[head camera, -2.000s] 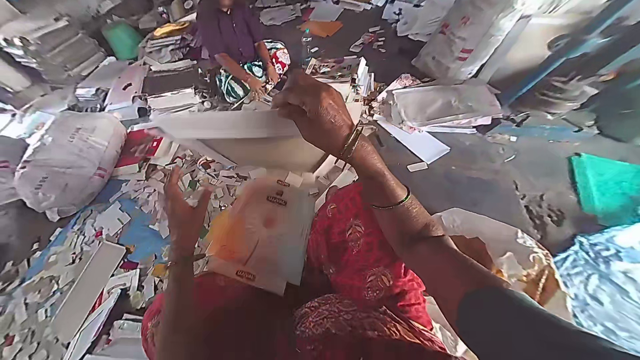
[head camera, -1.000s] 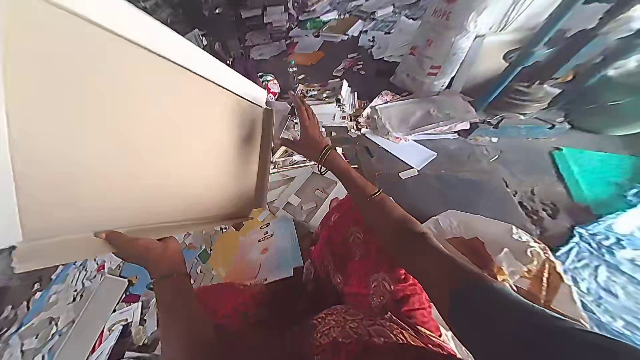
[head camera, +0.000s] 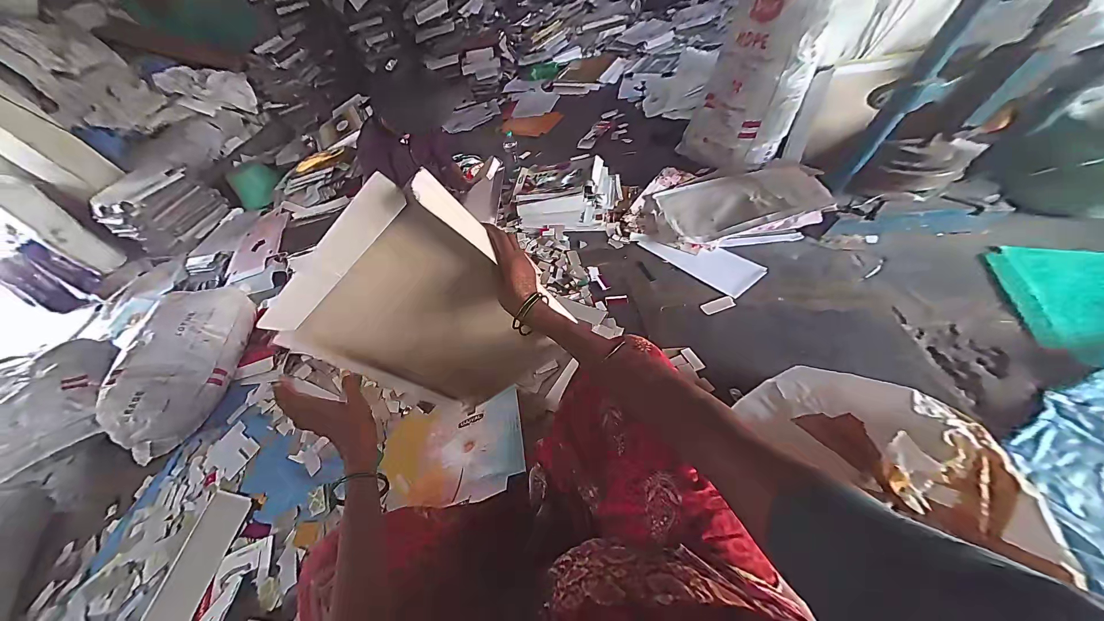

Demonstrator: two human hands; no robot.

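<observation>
A large cardboard box piece (head camera: 414, 302) with raised white flaps is tilted in front of me. My right hand (head camera: 516, 272) rests against its right flap, fingers up along the edge; its far fingers are hidden. My left hand (head camera: 332, 414) is below the lower left edge, palm up with fingers spread, holding nothing that I can see. A printed sheet in yellow and pale blue (head camera: 457, 448) lies over my lap, under the cardboard, on red patterned cloth (head camera: 638, 466).
Paper scraps (head camera: 293, 466) litter the floor at left, beside white sacks (head camera: 177, 366). Another person (head camera: 401, 138) sits beyond the cardboard. An open sack (head camera: 897, 457) stands at right, near a green sheet (head camera: 1052, 293). A white sheet (head camera: 707, 263) lies on the floor.
The cardboard, upright at the left a second ago, is now tilted near the middle with its flaps spread. My left hand, then at its lower edge, is now apart from it.
</observation>
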